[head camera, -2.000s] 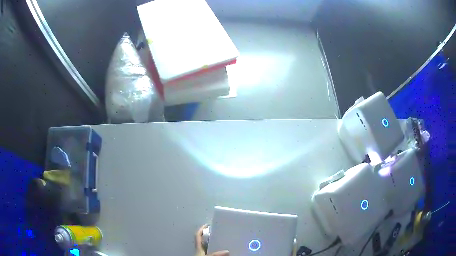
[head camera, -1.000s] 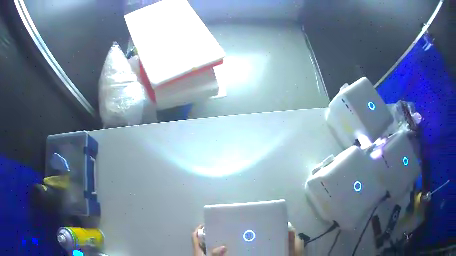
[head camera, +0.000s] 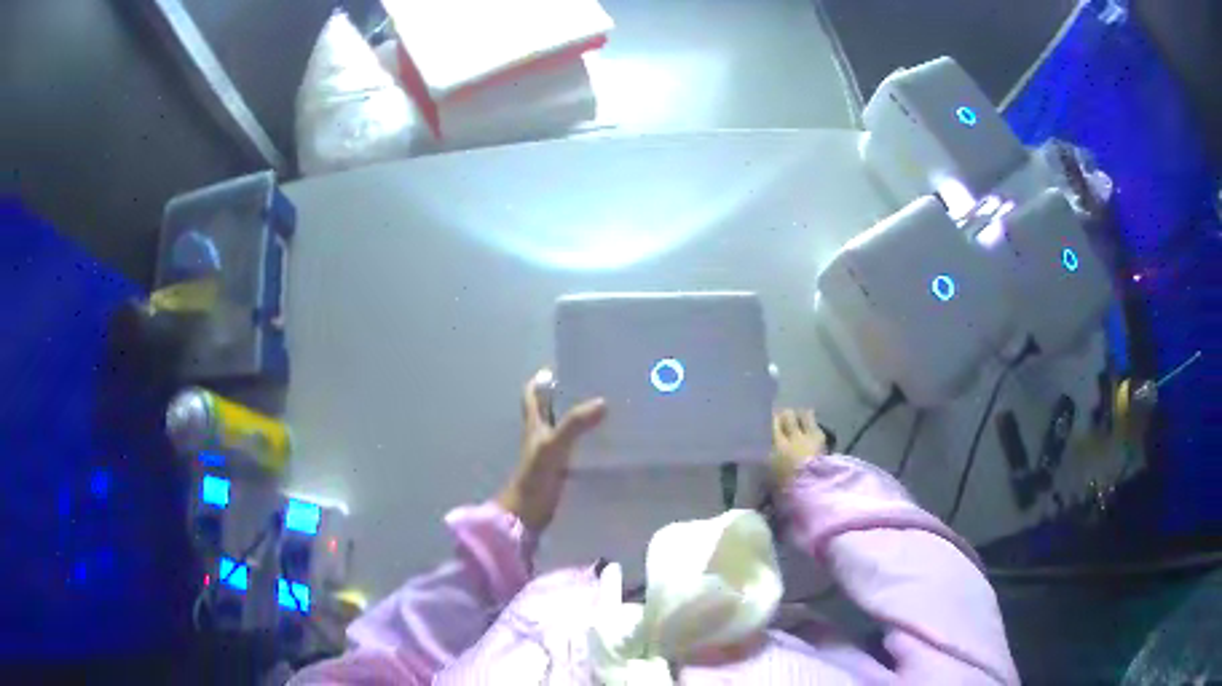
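A white mini projector (head camera: 630, 342) with a glowing blue ring on its face is in front of me, near the table's front edge, with small round knobs at its sides. My left hand (head camera: 543, 449) grips its left side, with the thumb on its face. My right hand (head camera: 797, 440) is at its lower right side; whether the fingers grip it is hard to tell. A black cable (head camera: 729, 485) shows below its lower edge.
Several white projectors (head camera: 885, 302) with lit rings stand at the right, with black cables and remotes (head camera: 1055, 449). A clear-blue parts box (head camera: 221, 288), a yellow spray can (head camera: 241, 432) and a power strip (head camera: 268, 516) are left. White boards (head camera: 503, 40) and a plastic bag (head camera: 351, 114) lie beyond.
The view has tilted down, so the table things sit higher in the picture. My forearms and the power strip have come into view. The projector is still between my hands.
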